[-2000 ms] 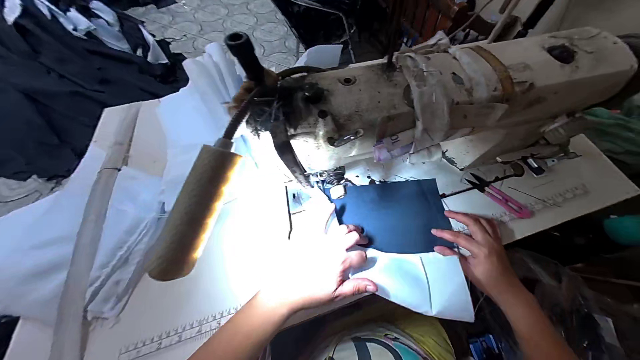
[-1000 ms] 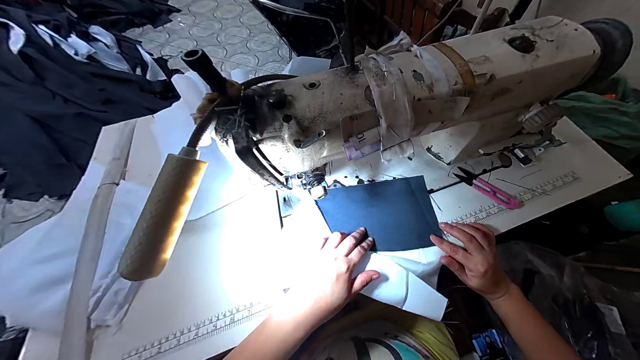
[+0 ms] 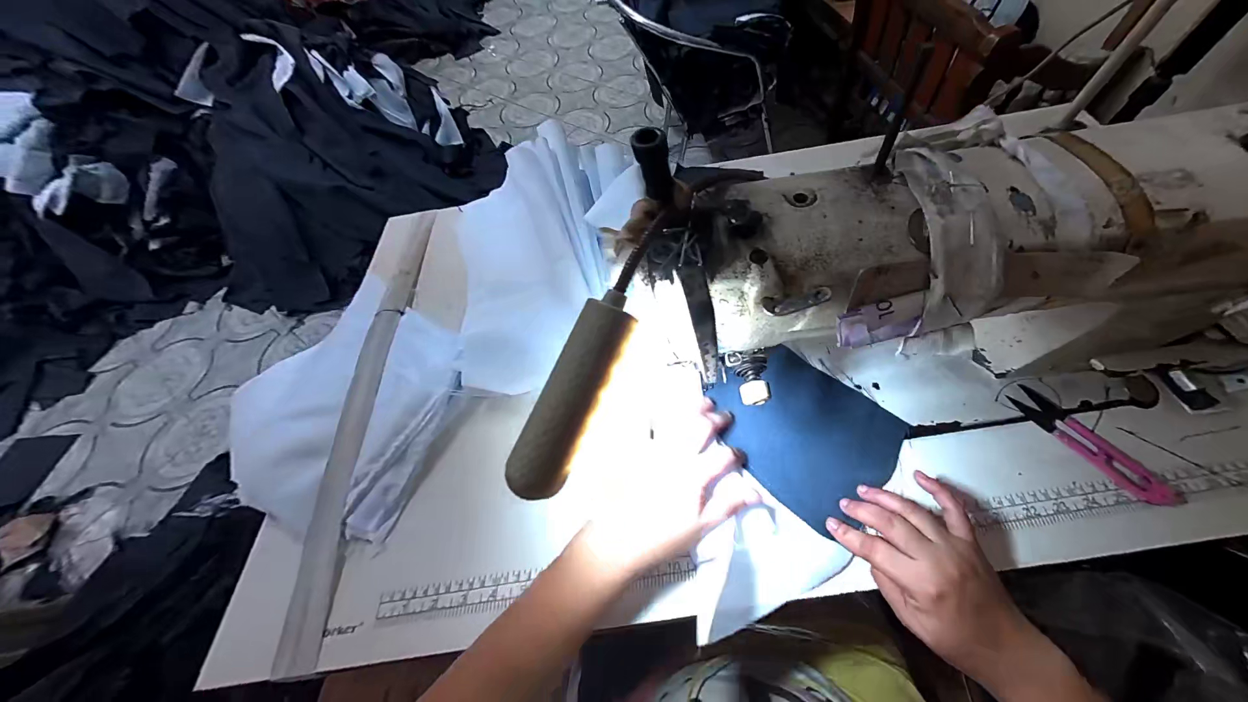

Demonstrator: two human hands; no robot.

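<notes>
A dark blue fabric piece (image 3: 814, 429) lies on the bed of a worn sewing machine (image 3: 829, 263), its upper left corner by the presser foot and needle area. White fabric (image 3: 780, 556) lies along its lower edge and hangs over the table's front edge. My left hand (image 3: 673, 487), washed out by the lamp light, rests on the fabric just in front of the needle area, fingers bent at the blue edge. My right hand (image 3: 916, 546) lies with spread fingertips on the lower right edge of the cloth. Whether either hand pinches the cloth is hard to see.
A lamp with a tan cylindrical shade (image 3: 570, 400) hangs left of the needle. Pink-handled thread snips (image 3: 1111, 453) lie at the right, beside a printed ruler scale (image 3: 1053, 507). White fabric (image 3: 526, 273) is heaped behind and left. Dark garments (image 3: 331, 175) cover the floor beyond.
The blue piece has turned, and its corner now reaches in under the presser foot area. Both hands have shifted with the cloth. The view has swung left.
</notes>
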